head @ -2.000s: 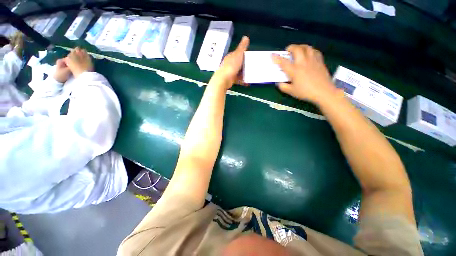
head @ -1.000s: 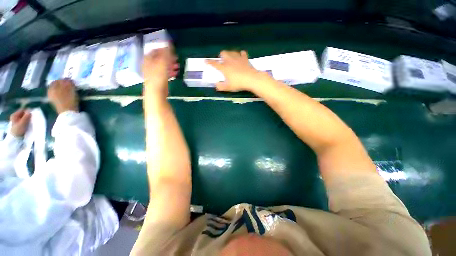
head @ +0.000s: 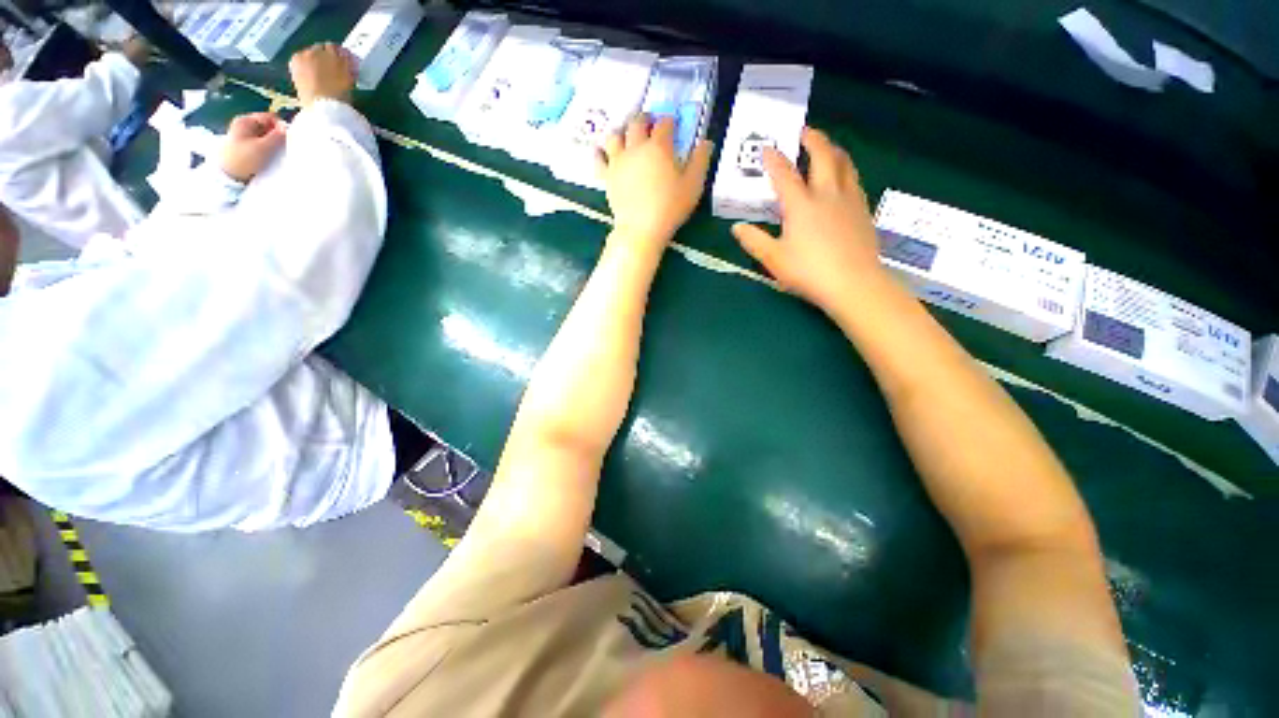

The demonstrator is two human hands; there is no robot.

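Note:
A closed white carton (head: 774, 105) with a round dark logo lies lengthwise across the belt in front of me. My right hand (head: 821, 213) is at its near end, thumb by the near left corner and fingers over the top and right side. Left of it, an open box base with a pale blue top (head: 685, 91) lies beside a white box piece with a logo (head: 612, 96). My left hand (head: 654, 180) rests its spread fingertips at their near ends, hiding those ends. Another white piece (head: 511, 96) and more blue-topped bases stand further left.
White cartons with dark labels (head: 989, 262) lie end to end on the right. A neighbouring worker's white sleeve (head: 302, 211) is on the left over the glossy green bench (head: 729, 379). White scraps (head: 1115, 53) lie on the far ledge.
My right hand has moved from the label-sided cartons to the logo carton. My left hand has left that carton for the boxes left of it. The view has turned.

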